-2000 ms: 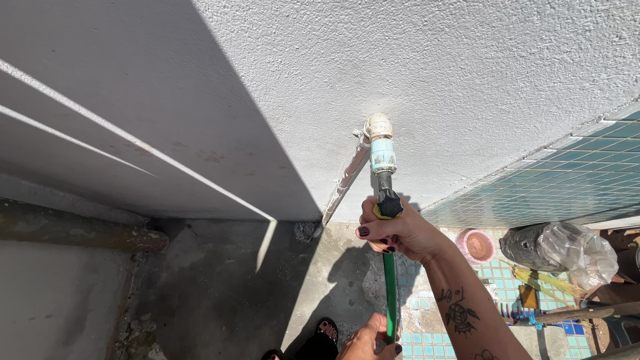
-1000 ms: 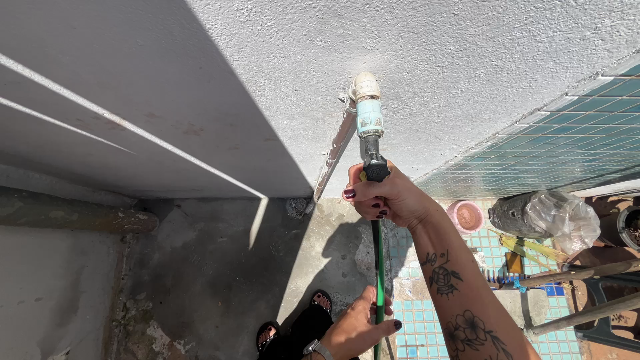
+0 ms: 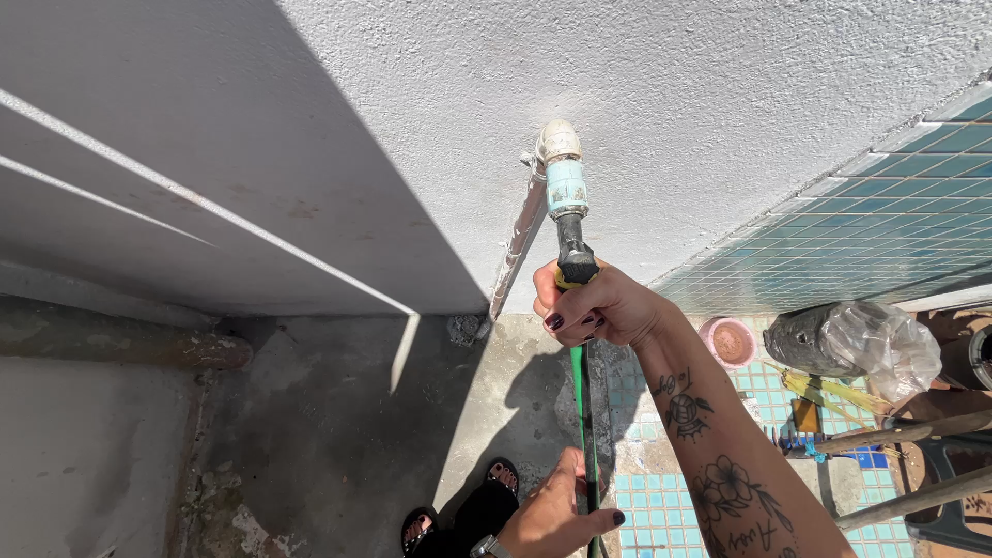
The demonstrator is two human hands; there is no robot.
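Note:
A white plastic pipe elbow (image 3: 559,141) on the textured wall leads into a light blue fitting (image 3: 566,186), with a grey and black hose connector (image 3: 573,246) below it. Around the connector's lower end, just under its black and yellow collar, my right hand (image 3: 585,304) is closed. A green and black hose (image 3: 583,403) hangs down from that fist. Lower down, my left hand (image 3: 556,504), with a watch at the wrist, is around the hose with its thumb spread to the right; how firmly its fingers hold is partly hidden.
A painted pipe (image 3: 521,240) runs down the wall. At the right are a pink bowl (image 3: 728,343), a plastic-wrapped bundle (image 3: 880,345), wooden poles (image 3: 922,496) and a dark plastic chair (image 3: 942,504). A thick pipe (image 3: 116,341) lies at the left. My sandalled feet are on the concrete floor.
My left hand has shifted on the hose, its thumb now spread out across it. My right hand remains at the connector.

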